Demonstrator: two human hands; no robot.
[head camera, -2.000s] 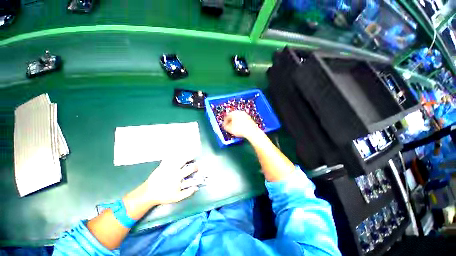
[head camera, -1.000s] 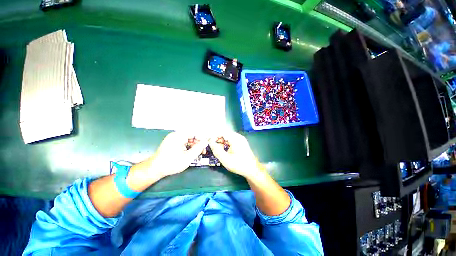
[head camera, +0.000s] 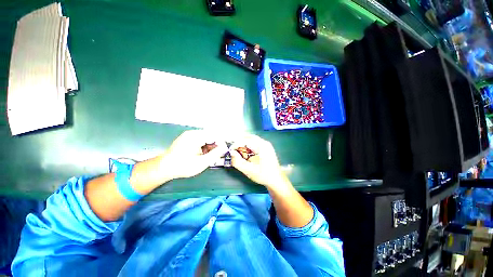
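A small circuit board (head camera: 220,162) is held between my two hands near the bench's front edge, mostly hidden by the fingers. My left hand (head camera: 189,154) grips its left side. My right hand (head camera: 257,162) is at its right side, fingertips close to the left ones, with thin red-brown wired bits showing under the fingers. The blue parts bin (head camera: 336,100), holding many small red, black and white wired parts (head camera: 297,97), stands beyond my right hand. A white sheet (head camera: 189,100) lies just beyond my hands.
A beige-white stack of cards (head camera: 38,70) lies at the left. Black housings with blue boards (head camera: 243,51) lie behind the bin (head camera: 306,22) and at the top edge. A thin silvery tool (head camera: 330,146) lies below the bin. Black foam trays (head camera: 373,108) are stacked right; upright boards (head camera: 397,251) sit lower right.
My right hand has left the parts bin and come to my left hand at the board. Since one second ago both hands have stayed together there, while the view has shifted slightly.
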